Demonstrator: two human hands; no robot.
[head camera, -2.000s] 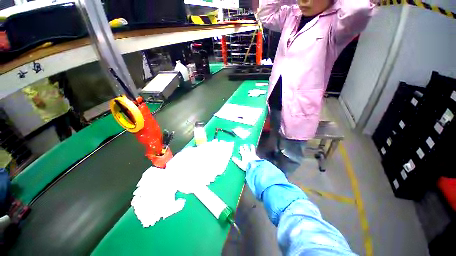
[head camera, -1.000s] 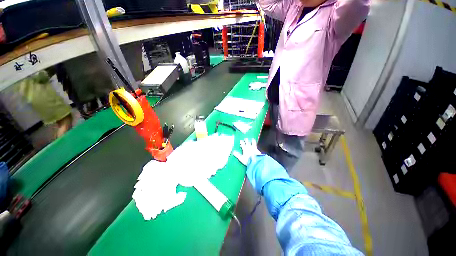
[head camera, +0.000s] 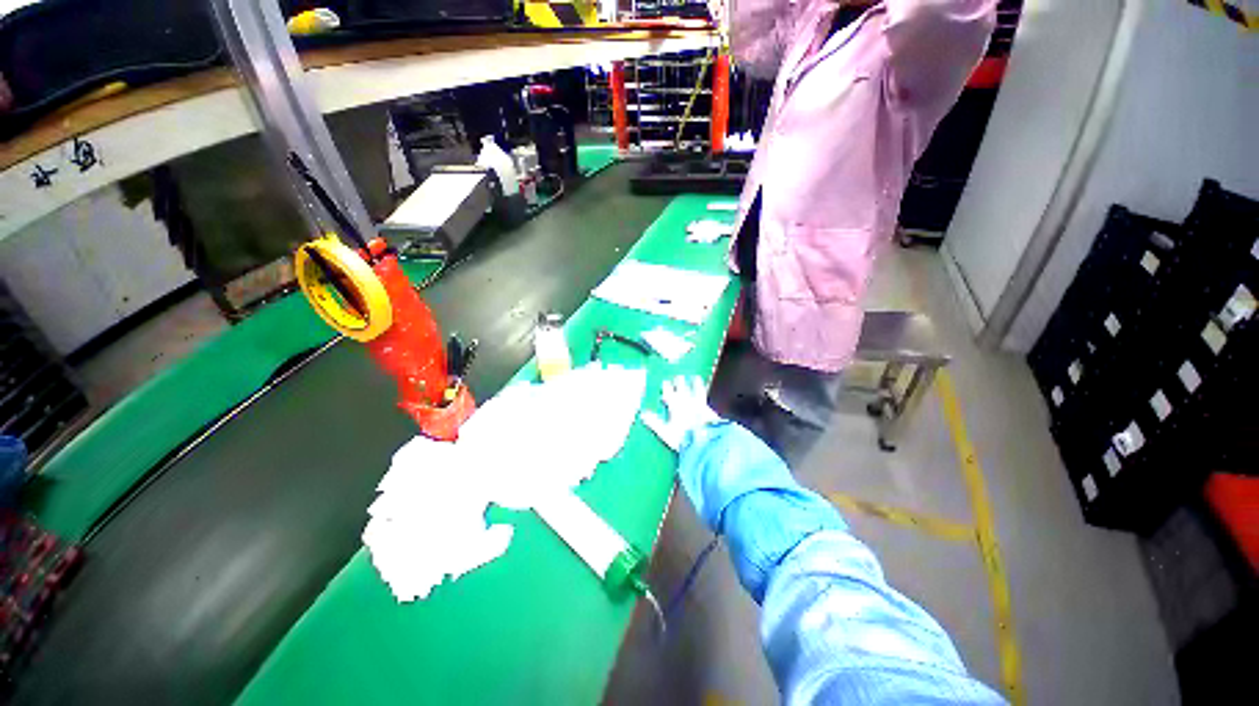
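Observation:
My right hand (head camera: 677, 412), in a white glove and blue sleeve, rests open on the right edge of the green mat (head camera: 414, 648), fingers apart and holding nothing. My left hand is not in view. Left of my right hand lies a pile of crumpled white cloths (head camera: 532, 439). A white glue cartridge (head camera: 587, 534) with a green end cap and thin hose lies against the pile, nearer to me. A small bottle (head camera: 551, 348) with a yellow lower part stands beyond the cloths. A black curved tool (head camera: 624, 342) lies right of the bottle.
A yellow tape roll (head camera: 344, 288) hangs on a red-wrapped post (head camera: 407, 338). A white sheet (head camera: 663, 291) lies further along the mat. The dark conveyor (head camera: 276, 483) runs on the left. A person in a pink smock (head camera: 826, 193) stands ahead, with a metal stool (head camera: 904, 352) behind.
The view has shifted slightly. The person in yellow across the conveyor has gone out of view. The person in pink has shifted a little. My right hand stays on the mat edge.

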